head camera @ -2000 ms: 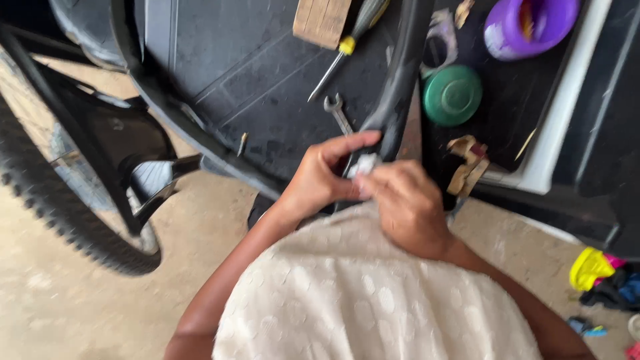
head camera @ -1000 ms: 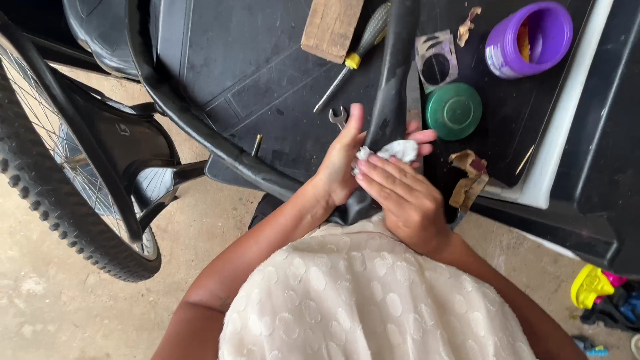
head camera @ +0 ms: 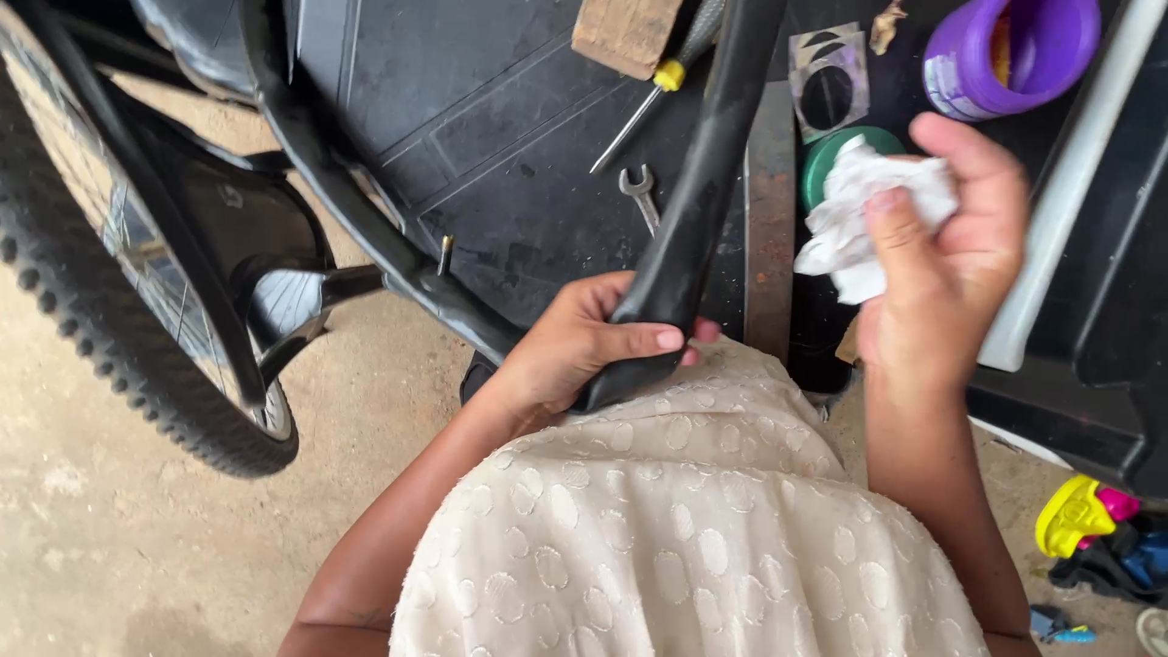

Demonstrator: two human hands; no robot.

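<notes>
A black rubber bicycle inner tube (head camera: 698, 182) runs down from the top edge to my lap and curves away up the left side, with its brass valve stem (head camera: 445, 255) standing up. My left hand (head camera: 584, 342) grips the tube at its lower bend, thumb on top. At the right, my right hand (head camera: 949, 246) is raised off the tube and pinches a crumpled white tissue (head camera: 862, 214) between thumb and fingers. Behind the tissue, a round green lid (head camera: 826, 160) is partly covered.
On the black surface lie a wooden block (head camera: 627, 35), a screwdriver (head camera: 669, 77), an open-end wrench (head camera: 641, 193), a rusty metal bar (head camera: 769, 228) and a clear plastic piece (head camera: 829, 82). A purple container (head camera: 1008, 55) is at the upper right. A bicycle wheel (head camera: 119, 356) stands left.
My right hand has lifted off the tube and moved right with the tissue. My left hand, spread beside the tube one second ago, has closed around it.
</notes>
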